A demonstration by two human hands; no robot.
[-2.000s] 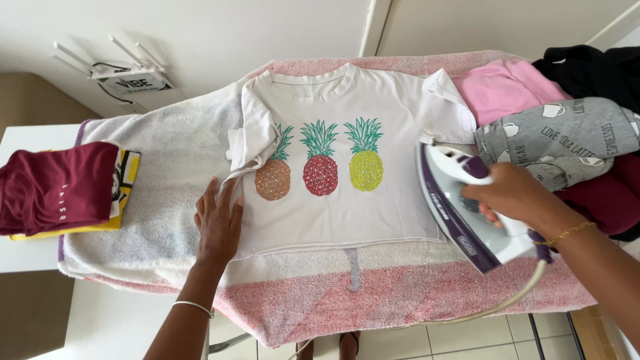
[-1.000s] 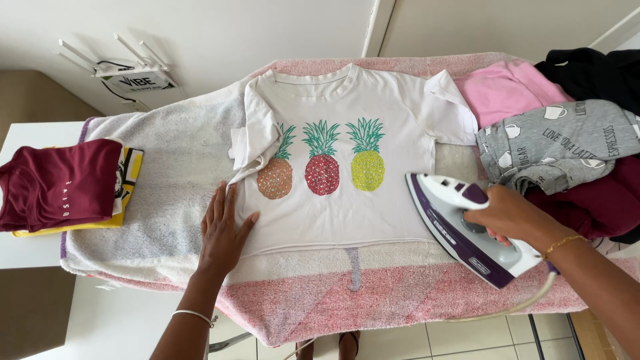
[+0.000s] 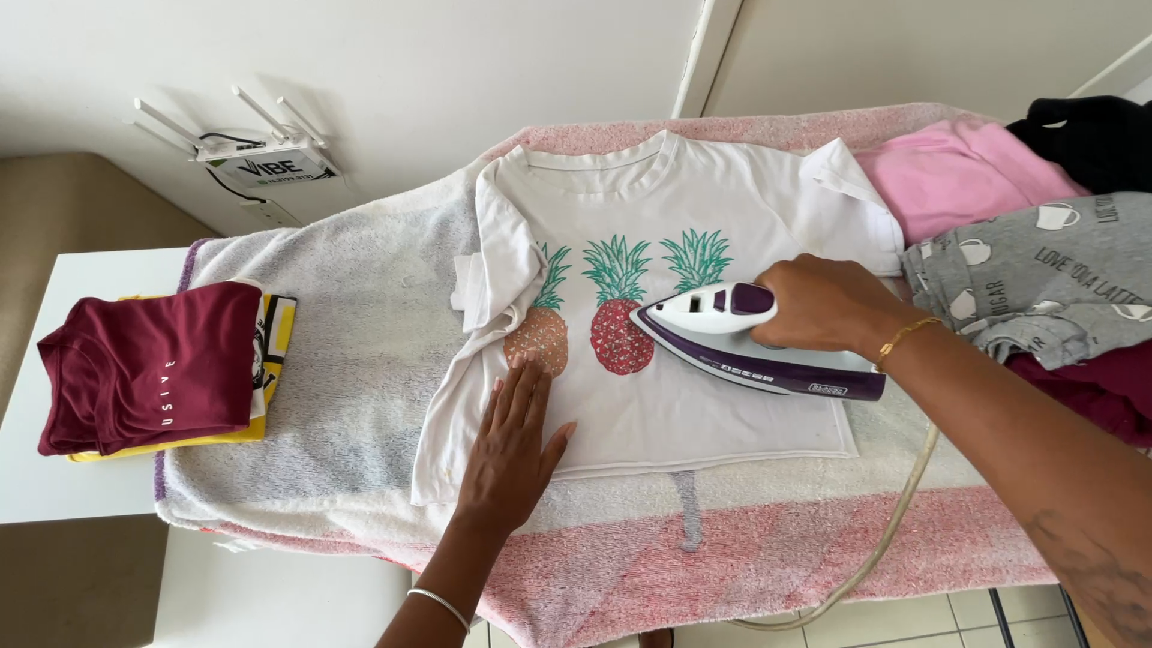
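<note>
A white T-shirt [image 3: 702, 432] printed with three pineapples lies spread on a striped towel [image 3: 360, 360], its neckline toward the wall. Its left side is bunched, with the sleeve folded over. My left hand [image 3: 513, 441] rests flat on the shirt, fingertips at the bottom of the orange pineapple. My right hand [image 3: 810, 301] grips the handle of a white and purple steam iron [image 3: 720, 342]. The iron's tip points left and touches the red pineapple, and its body covers most of the yellow one. A pale cord [image 3: 886, 544] hangs from the iron's heel over the towel.
Folded clothes, a maroon garment [image 3: 162, 369] on top, sit at the left on a white surface [image 3: 72, 495]. Pink [image 3: 963, 175], grey printed [image 3: 1035, 270] and black [image 3: 1089, 144] clothes are heaped at the right. A white router [image 3: 274, 162] with antennas is by the wall.
The iron in my right hand has moved left from the shirt's right edge onto the pineapple print. My left hand has moved right from the shirt's left edge onto the shirt.
</note>
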